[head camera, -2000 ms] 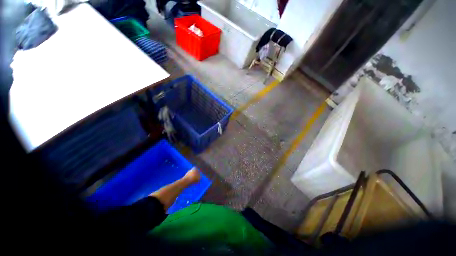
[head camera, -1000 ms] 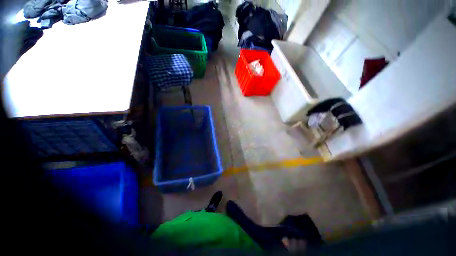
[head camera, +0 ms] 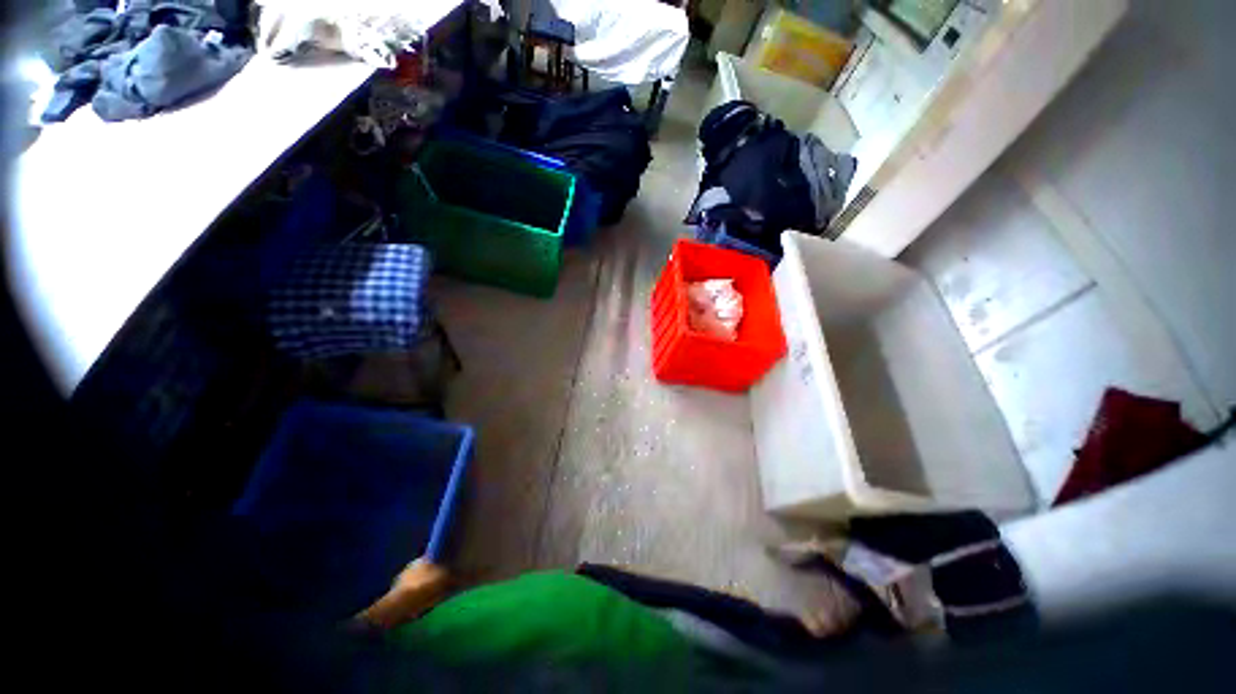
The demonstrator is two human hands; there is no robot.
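My left hand (head camera: pixel 409 594) is blurred at the bottom, beside the near right corner of a blue crate (head camera: pixel 454 495); I cannot tell whether it touches the rim or holds anything. My right hand (head camera: pixel 830 613) is small and blurred at the lower right, at the end of a dark sleeve and close to a stool draped with dark cloth (head camera: pixel 949 542). Its fingers cannot be made out. The inside of the blue crate is dark.
Left: a white table (head camera: pixel 163 190) with grey garments (head camera: pixel 170 65), and a stool with a checked cover (head camera: pixel 355 292). Ahead: a green crate (head camera: pixel 495 224), a red crate (head camera: pixel 712 319) with pale contents, a dark garment heap (head camera: pixel 766 176). Right: a large white tub (head camera: pixel 813 393).
The view has moved forward along the aisle. The red crate, green crate and white tub are nearer. The blue crate is now lower left. My left hand, unseen a second ago, shows again.
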